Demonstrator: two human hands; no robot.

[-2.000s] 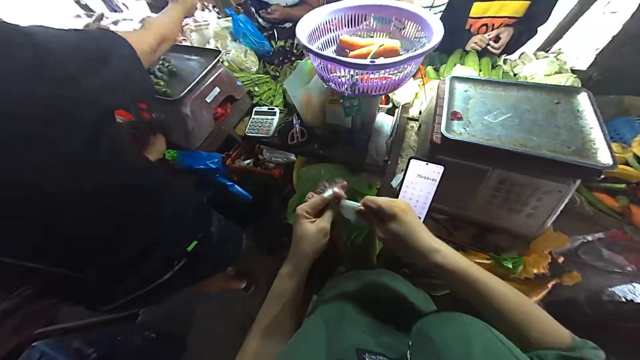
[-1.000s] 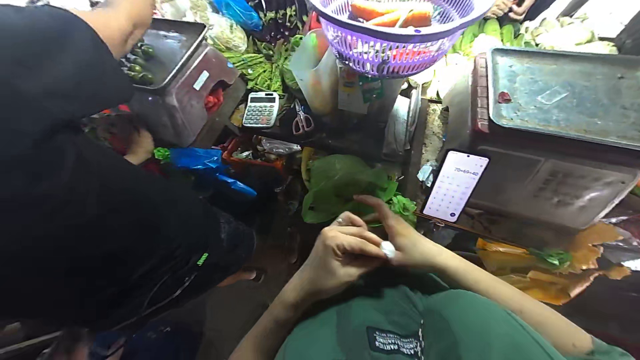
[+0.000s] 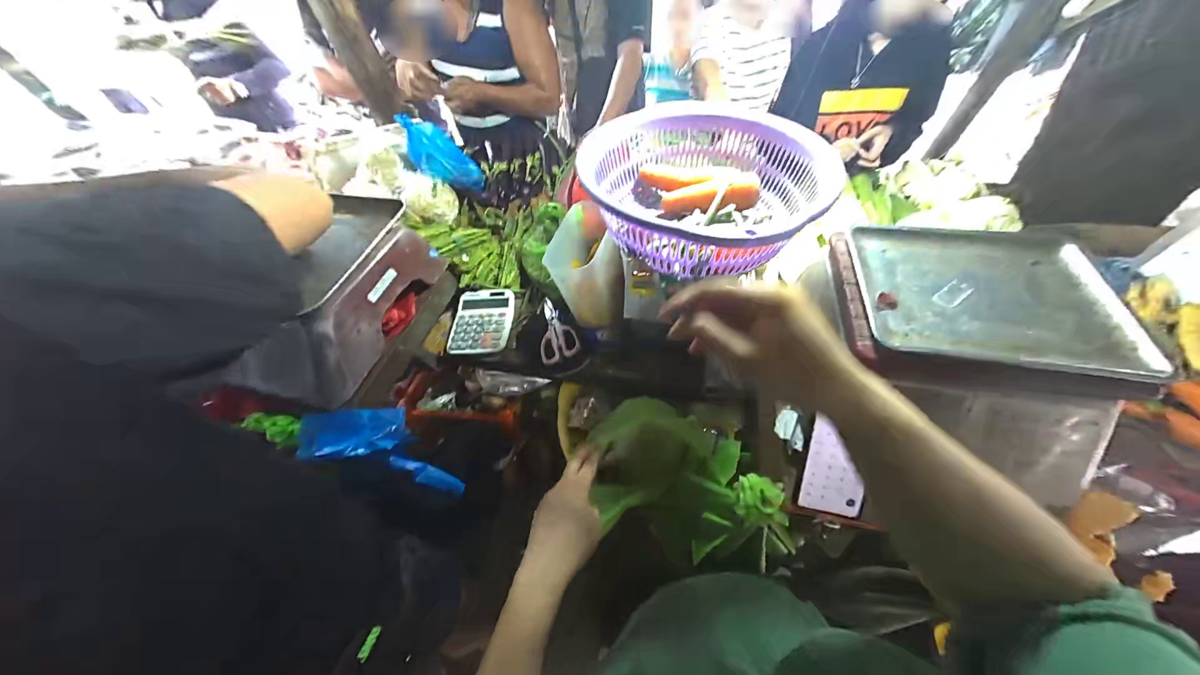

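My left hand (image 3: 568,514) is low in the middle, at the left edge of a green plastic bag (image 3: 647,441); whether its fingers grip the bag cannot be made out. My right hand (image 3: 755,323) is raised just below a purple plastic basket (image 3: 722,234) that holds orange carrots (image 3: 710,194). Its fingers are spread and point left, with nothing seen in them. Leafy greens (image 3: 759,502) lie right of the bag. Under my right forearm a phone (image 3: 831,469) is partly hidden. A white calculator (image 3: 481,322) and scissors (image 3: 560,339) lie beyond my left hand.
A weighing scale with a metal tray (image 3: 1003,300) stands at right, another scale (image 3: 361,309) at left. A person in dark clothes (image 3: 169,450) fills the left side. Blue plastic bags (image 3: 352,433) lie beside them. Several people stand behind the vegetables. A wooden post (image 3: 352,56) rises at the back left.
My hands, together around a small whitish thing before, are now apart. My right hand has moved up and forward toward the basket; my left hand has gone to the green bag. The view has tilted up.
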